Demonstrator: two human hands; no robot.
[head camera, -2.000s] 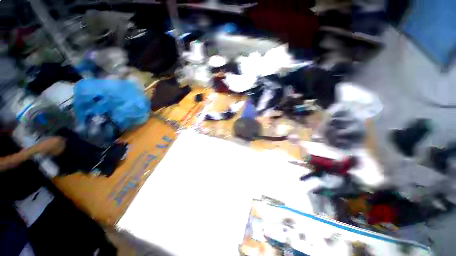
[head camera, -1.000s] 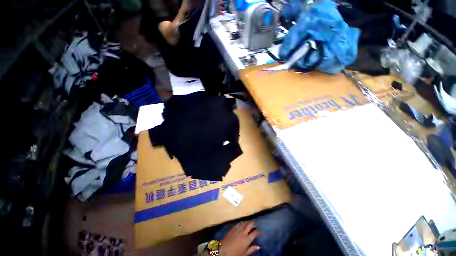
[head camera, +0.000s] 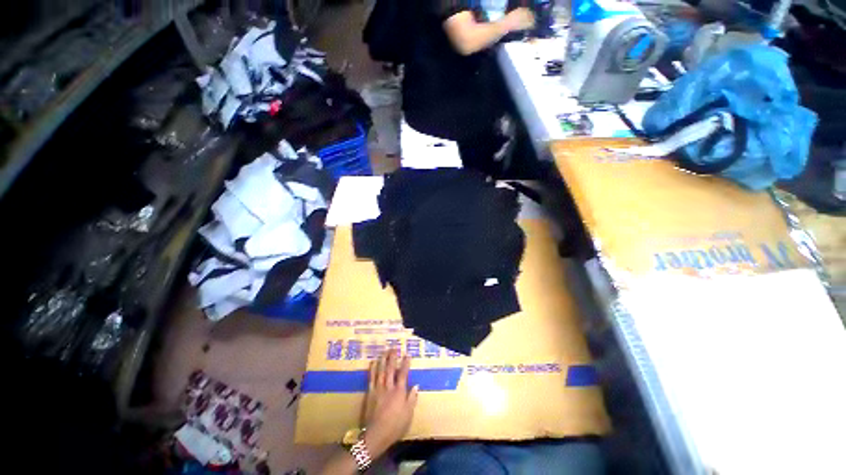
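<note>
A pile of black fabric pieces (head camera: 445, 246) lies on a cardboard sheet (head camera: 371, 408) in front of me. My left hand (head camera: 390, 399), with a watch at the wrist, rests on the cardboard just below the pile. Its fingers are spread and it holds nothing. The fingertips are near the printed blue stripe, apart from the fabric. My right hand is not in view.
A white table (head camera: 714, 371) with cardboard (head camera: 668, 204) stands at the right, bearing a blue plastic bag (head camera: 742, 111) and a sewing machine (head camera: 617, 56). Blue baskets (head camera: 343, 153) with white and black scraps (head camera: 264, 213) stand left. Another person (head camera: 455, 74) is behind.
The view has swung left from the white table to the cardboard with the black pieces. My left hand has moved from my lap area onto the cardboard.
</note>
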